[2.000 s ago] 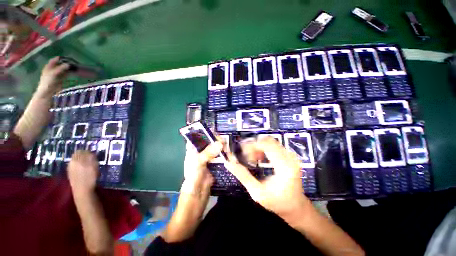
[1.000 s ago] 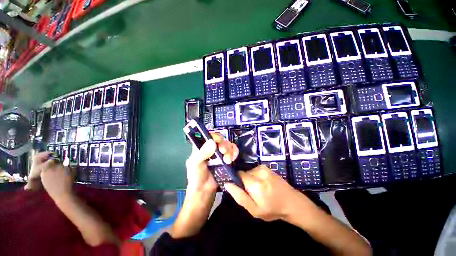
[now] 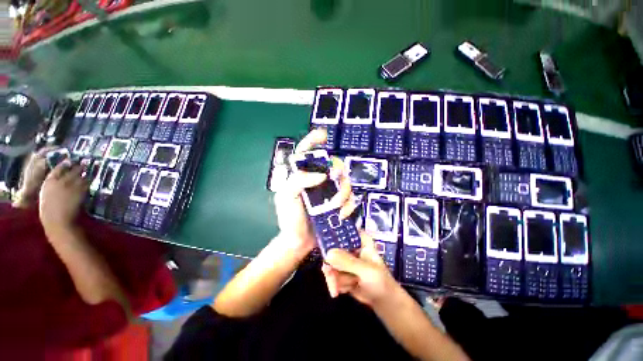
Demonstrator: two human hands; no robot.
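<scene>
My left hand (image 3: 296, 204) holds a dark blue keypad phone (image 3: 333, 220) with a silver-white window frame, tilted, above the lower left part of the black tray (image 3: 462, 243). Its fingers wrap round the upper end and partly hide it. My right hand (image 3: 356, 271) grips the keypad end from below. The tray holds upright phones in a back and a front row and sideways phones in the middle row. One front-row pocket is empty and glossy. Clear film glares over some windows. A single part-built phone (image 3: 280, 163) lies just left of the tray.
Part-built phones (image 3: 405, 60) lie singly on the green belt beyond the pale rail (image 3: 261, 94). At left, a person in dark red works over another phone tray (image 3: 185, 166). A round dark fan (image 3: 17, 116) stands far left. Red trays (image 3: 60, 22) show at the far left back.
The held phone has turned so its window and keypad face me more, and my left fingers have come over its upper end. The view has shifted, showing more of the belt.
</scene>
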